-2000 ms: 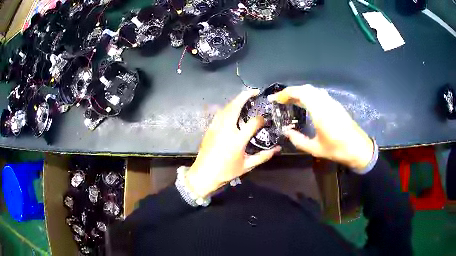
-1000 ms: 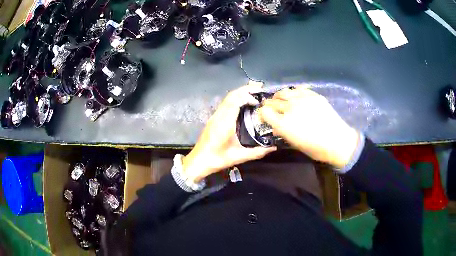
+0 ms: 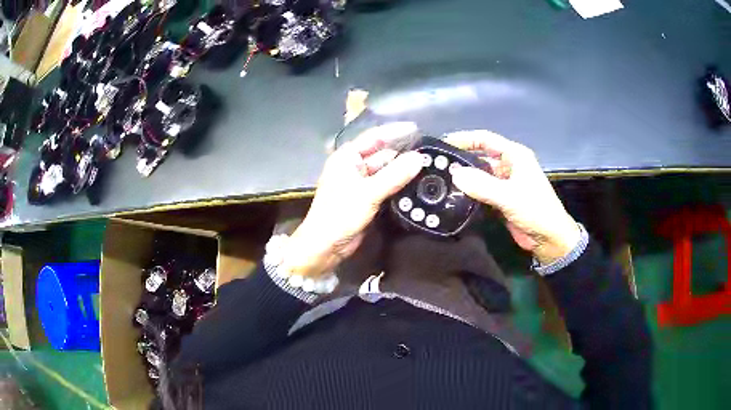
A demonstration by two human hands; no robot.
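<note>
A black rounded unit shows its front face, with a central lens and several small round pale spots around it. It is held at the bench's front edge. My left hand grips its left side, with the thumb on the upper left of the face. My right hand grips its right side, with the thumb on the upper right. The fingers behind the unit are partly hidden. A thin dark lead with a pale tan tag lies on the mat just beyond my left hand.
Black housings with wires crowd the bench's left. A dark and silver piece lies at the far right. White paper is at the back. Below are a cardboard box of modules, a blue stool and a red stool.
The held unit is turned so its lens face shows. My right hand has moved from over the unit to its right side. The view has shifted, and the tan tag now shows near my left hand.
</note>
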